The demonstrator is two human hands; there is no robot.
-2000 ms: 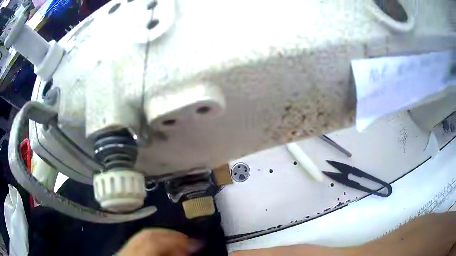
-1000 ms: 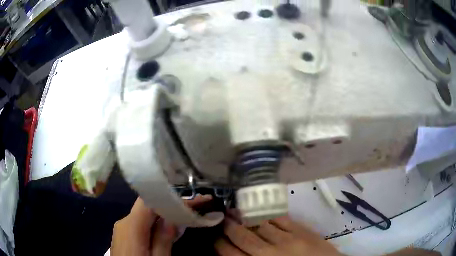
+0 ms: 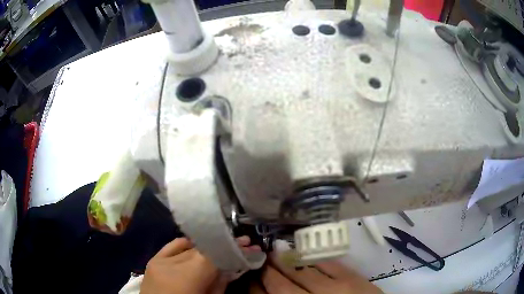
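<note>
The cream-white sewing machine head [image 3: 276, 109] fills the middle of the view. Dark garment cloth [image 3: 63, 241] lies at the lower left and runs under the head. My left hand [image 3: 184, 267] is on the dark cloth, left of the needle area, partly behind the curved white guard [image 3: 198, 189]. My right hand [image 3: 310, 278] lies on the cloth below the ribbed tension dial [image 3: 323, 240], fingers toward the presser foot [image 3: 265, 232]. Both hands press on the dark cloth. The needle point and the stitching place are hidden.
Black thread snips [image 3: 416, 248] lie on the machine bed at right, beside a white stick-like piece [image 3: 373, 229] and a thin grey rod [image 3: 405, 217]. A white paper label [image 3: 499, 177] is on the arm. A cloth-wrapped projection [image 3: 116, 195] sticks out at left.
The view has shifted left, showing more of the head and table. My left hand has come into view on the cloth. My right hand is now below the dial.
</note>
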